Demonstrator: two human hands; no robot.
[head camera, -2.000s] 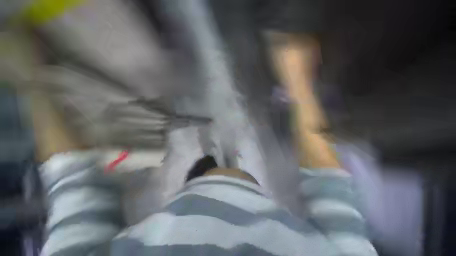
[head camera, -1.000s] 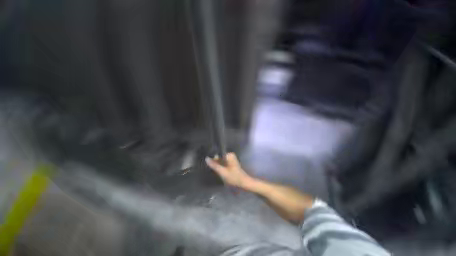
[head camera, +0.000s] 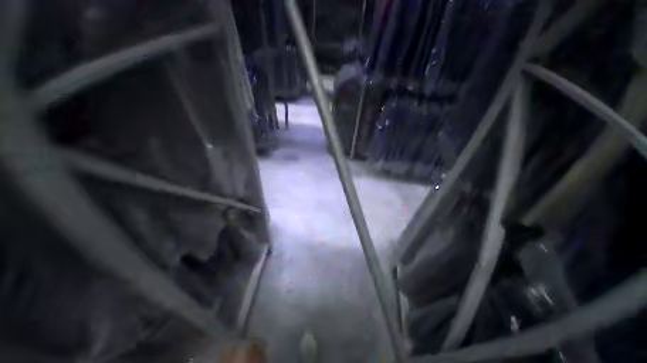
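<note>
A long thin grey pole (head camera: 345, 174) runs from the top of the view down to the bottom edge, leaning a little. A small skin-coloured patch, perhaps part of a hand, shows at the bottom edge left of the pole; it is cut off and blurred, and I cannot tell which hand it is. Neither of my hands can be made out on the pole, whose lower end is out of the picture.
A pale floor aisle (head camera: 312, 191) runs ahead between grey rack frames, with a slanted post (head camera: 465, 166) on the right and bars (head camera: 135, 60) on the left. Dark bagged garments (head camera: 411, 135) hang at the back right. Dark items lie low on both sides.
The view has swung from close dark garments to an aisle between racks. The hand and striped sleeve seen at the pole have left the picture or are cut off.
</note>
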